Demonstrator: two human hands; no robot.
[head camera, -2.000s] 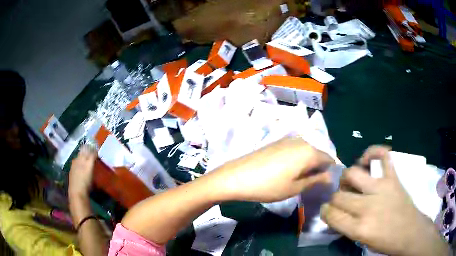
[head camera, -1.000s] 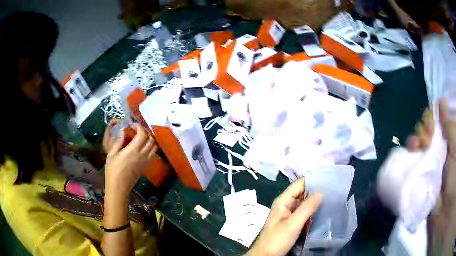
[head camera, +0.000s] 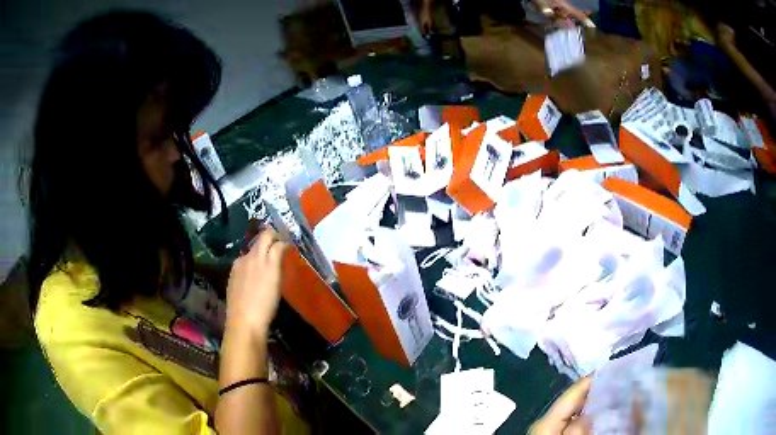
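Note:
My left hand (head camera: 565, 413) is at the bottom edge, cut off, with its fingers around the side of an open white retail box (head camera: 623, 374). My right hand (head camera: 683, 399) is a blurred patch over the right side of this box; its fingers and anything in them cannot be made out. The lower part of the box is out of the picture. A large heap of crumpled white wrapped units (head camera: 579, 272), pinkish inside, lies just beyond my hands.
A person in a yellow top (head camera: 102, 365) at left handles orange-white boxes (head camera: 387, 310). Leaflets (head camera: 472, 406), white cords (head camera: 464, 319), more cartons (head camera: 482, 170) and a clear bottle (head camera: 362, 106) lie on the green table. White sheets (head camera: 749, 395) are at right. Another person's hand holds white pieces (head camera: 565, 49) at the far side.
The view has turned left, so the table's things sit further right. My right hand came from the far right, where it held a wrapped unit, to the box. My left hand stays at the box.

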